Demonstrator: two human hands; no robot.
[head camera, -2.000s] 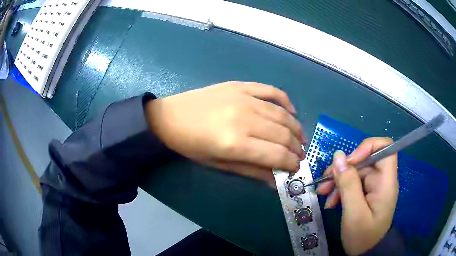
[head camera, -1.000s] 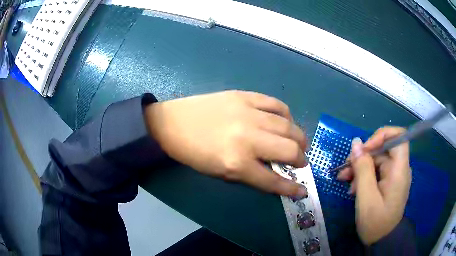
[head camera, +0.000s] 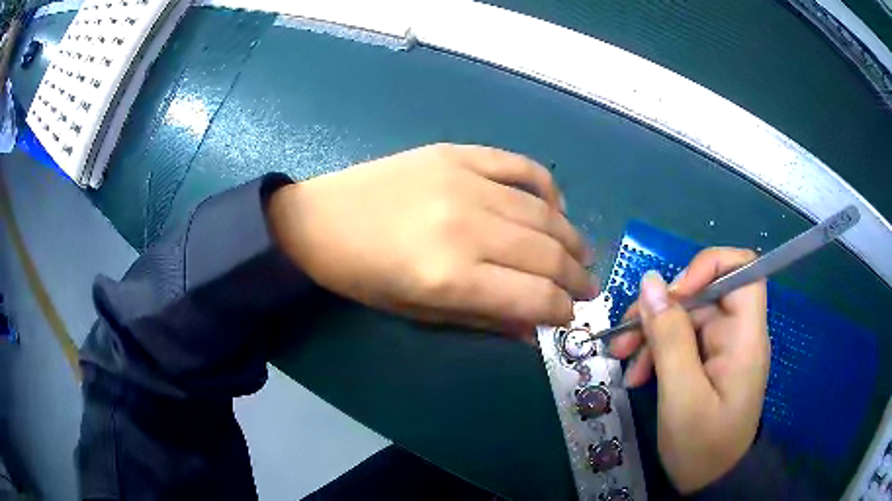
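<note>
My left hand (head camera: 445, 235) lies over the upper end of a silver-grey carrier strip (head camera: 577, 431), its fingers at the strip's end and edge. The strip holds a row of round units; the uppermost visible unit (head camera: 578, 343) has a pale centre, and a lower one (head camera: 593, 400) looks dark. My right hand (head camera: 709, 367) holds tweezers (head camera: 753, 269) like a pen, with the tip at the uppermost unit. Whether the tip grips an insert cannot be told. A blue grid tray (head camera: 641, 252) with pale specks lies behind and under the right hand.
White parts trays (head camera: 93, 73) are stacked at the upper left, with a blue edge below them. Another white tray (head camera: 875, 470) shows at the lower right edge. A long white rail (head camera: 587, 68) crosses the dark green surface (head camera: 391, 108). Grey floor lies at lower left.
The tweezers moved from the blue grid tray back left to the strip. The left fingers lifted off the upper unit, uncovering it. The strip's units now sit slightly higher in view.
</note>
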